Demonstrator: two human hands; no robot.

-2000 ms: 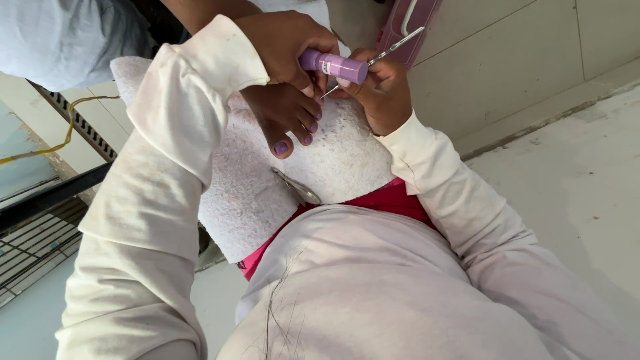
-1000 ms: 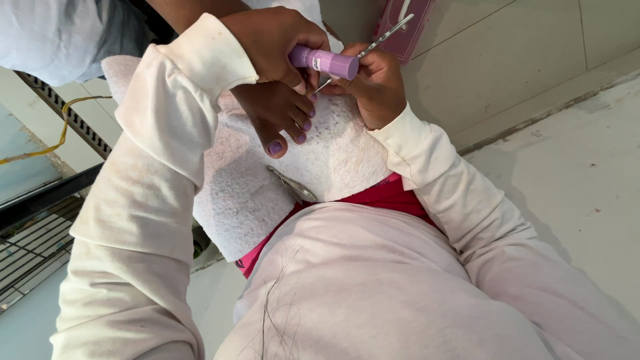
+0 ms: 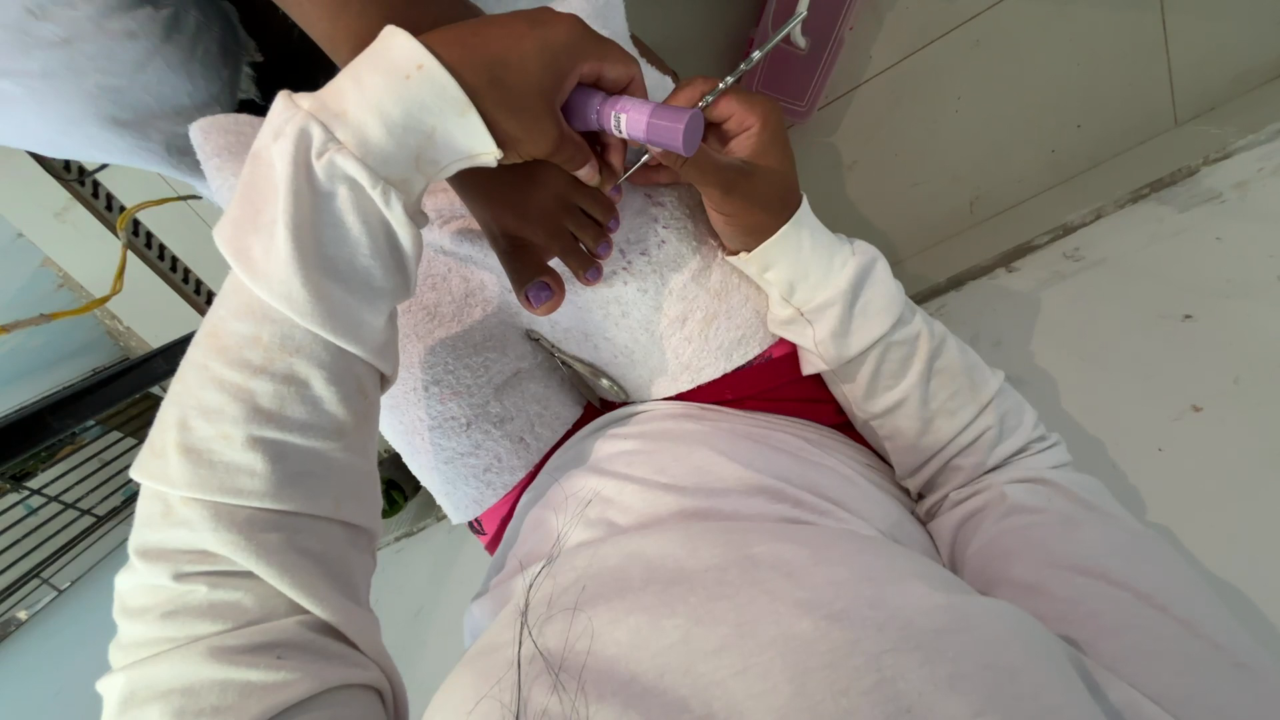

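Observation:
My left hand [image 3: 545,85] holds a purple nail polish bottle [image 3: 640,120] tilted sideways and rests over another person's bare foot [image 3: 540,225], its fingertips by the smaller toes. Purple polish covers the toenails. My right hand [image 3: 735,165] grips a thin metal manicure tool [image 3: 745,65]; its pointed end reaches the smallest toe, and the other end sticks up to the right. Beneath the foot, a white towel [image 3: 680,320] lies across my lap. Metal cuticle nippers [image 3: 578,365] lie on the towel near my waist.
A pink-purple case [image 3: 805,70] with a white handle stands on the tiled floor beyond my right hand. At the left are a black metal rack [image 3: 70,510], a yellow cord [image 3: 122,250] and the other person's light clothing [image 3: 110,80]. A floor ledge runs along the right.
Both hands stay close together at the smaller toes, still holding the bottle and the metal tool. The tool's angle has shifted slightly from the earliest frame.

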